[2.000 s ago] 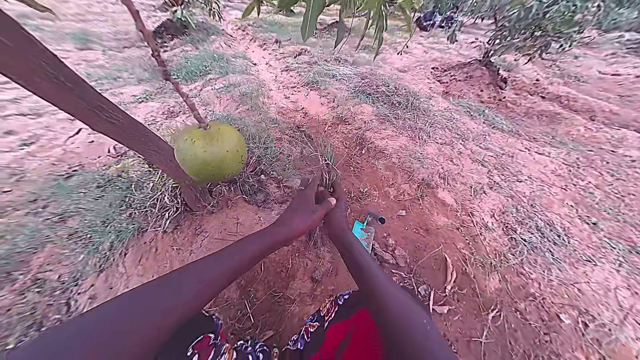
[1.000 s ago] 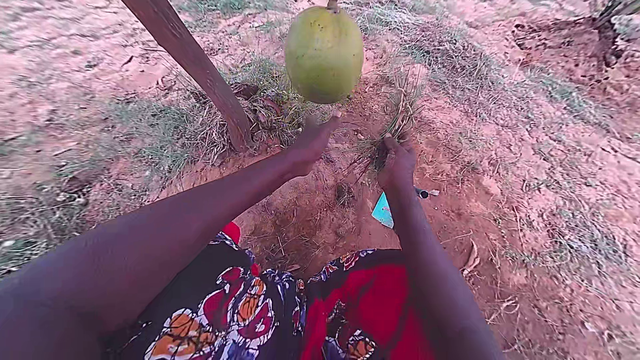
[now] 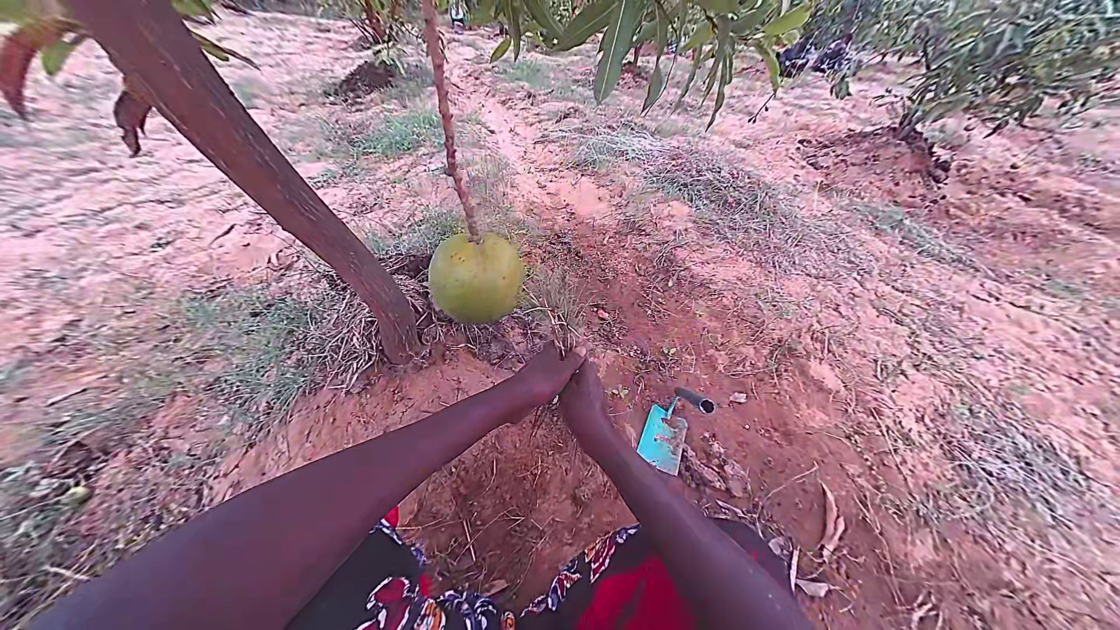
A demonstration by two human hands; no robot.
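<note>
My left hand (image 3: 544, 374) and my right hand (image 3: 584, 395) meet over the reddish soil, both closed on a tuft of dry grass (image 3: 560, 306) whose blades stick up beyond the fingers. Roots or stems hang below the hands. Just beyond them a round green fruit (image 3: 476, 278) hangs from a thin brown stem. To the right of my right hand a turquoise hand trowel (image 3: 662, 439) with a dark handle lies on the soil.
A slanting tree trunk (image 3: 262, 166) rises at the left. Green leaves (image 3: 617, 48) hang across the top. Cut dry grass (image 3: 717, 179) lies farther out, and dry leaves (image 3: 829, 521) lie at the lower right. Another leafy tree (image 3: 980, 61) stands at the upper right.
One second ago my hands were apart, with the grass in my right hand; now they are together on it. The view has tilted back up.
</note>
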